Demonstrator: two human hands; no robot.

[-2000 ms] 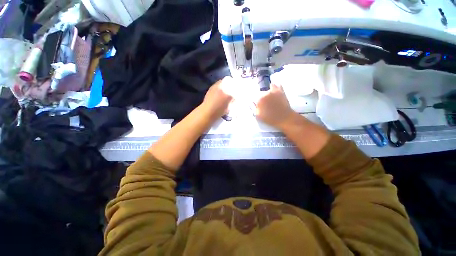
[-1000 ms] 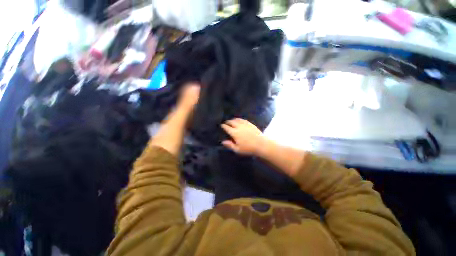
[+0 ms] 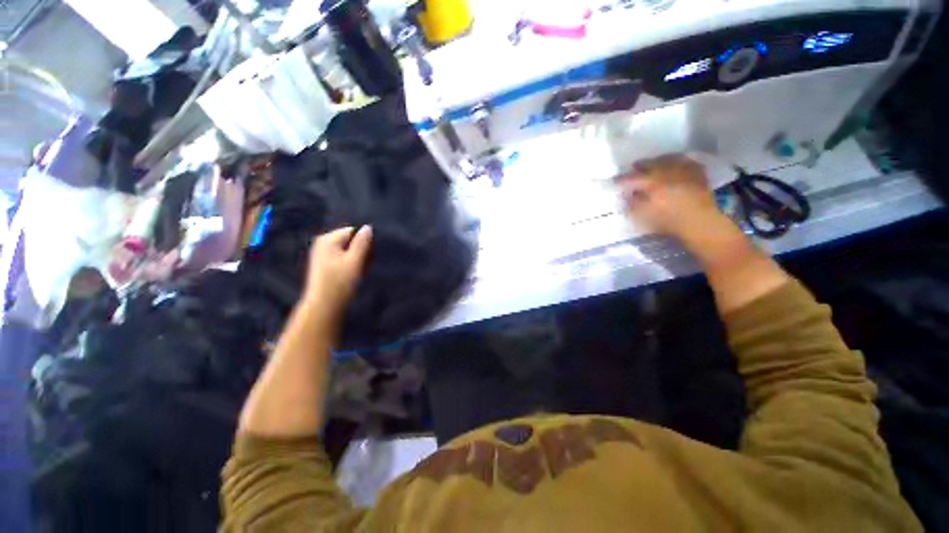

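Note:
The black garment piece (image 3: 401,219) lies bunched on the table, left of the needle area (image 3: 473,167) of the white sewing machine (image 3: 510,99). My left hand (image 3: 338,260) is closed on the cloth at its left part. My right hand (image 3: 671,196) is blurred, over the machine bed under the arm, just left of the black-handled scissors (image 3: 770,203). Whether its fingers hold anything cannot be told. A pale sheet (image 3: 666,130) shows behind it, under the machine arm.
Heaped black garments (image 3: 135,416) fill the far left. Pink and pale scraps with a spool (image 3: 140,224) lie at the upper left, beside a blue item (image 3: 260,225). A white cloth (image 3: 271,99) hangs behind. A pink item (image 3: 562,23) sits on the machine top.
The view has turned. Both hands have left the needle area; the left now grips the black cloth, which is drawn left of the machine. The right has moved over toward the scissors.

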